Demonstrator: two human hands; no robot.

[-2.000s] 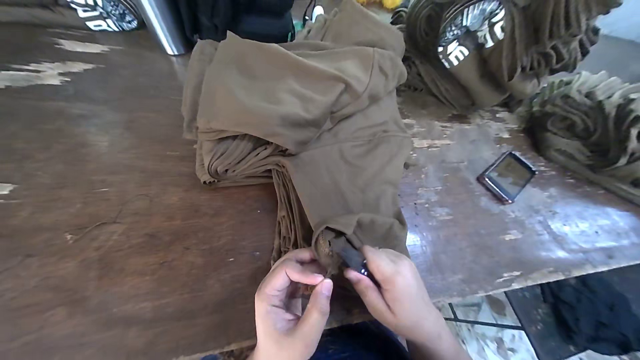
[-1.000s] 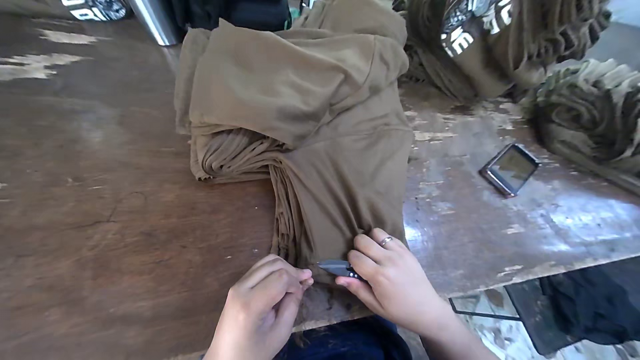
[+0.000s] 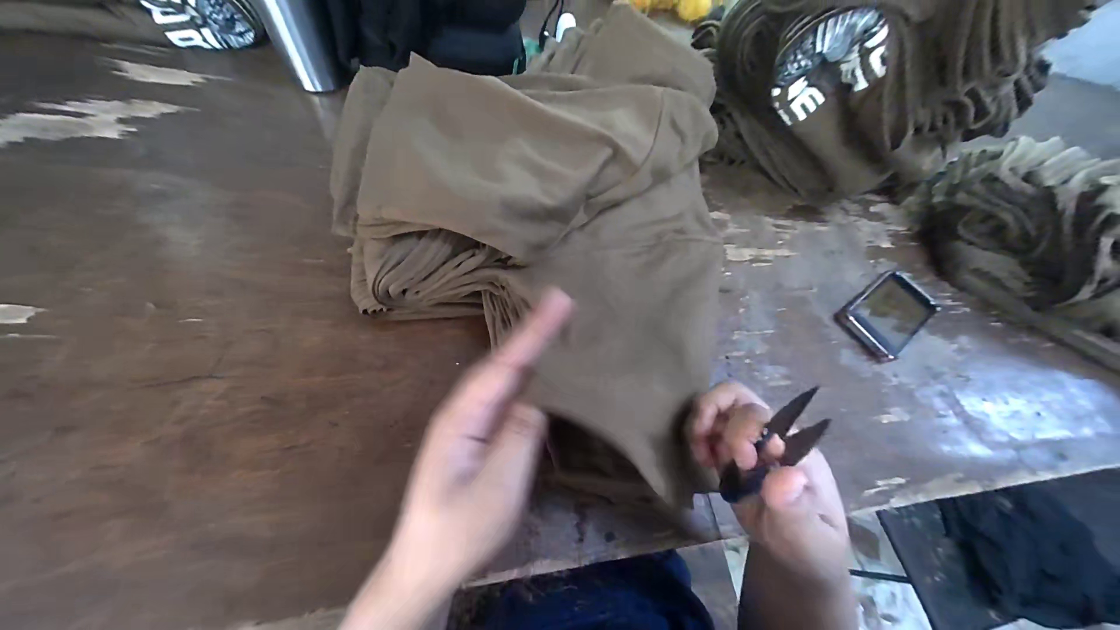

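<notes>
A stack of brown fabric garments (image 3: 525,166) lies folded at the middle of the worktable, its lower part reaching the front edge. My right hand (image 3: 779,481) holds small dark thread snips (image 3: 779,442) with the two blades spread apart, pointing up and right. Its curled fingers are at the right edge of the fabric's lower end; whether they also pinch the cloth cannot be told. My left hand (image 3: 490,446), somewhat blurred, is raised over the left side of the lower fabric, fingers extended and thumb apart, with nothing in it.
A small square framed object (image 3: 887,315) lies on the worn wooden table (image 3: 219,394) at the right. Bundles of brown printed fabric (image 3: 822,149) and camouflage-like cloth (image 3: 1032,236) stand beyond it. A steel tumbler (image 3: 302,44) is at the back left. Dark cloth (image 3: 1032,551) lies below the right edge.
My hands, close together at the fabric's lower end before, have moved apart. The left has let go and risen; the right has moved rightward with the snips, whose blades now point away.
</notes>
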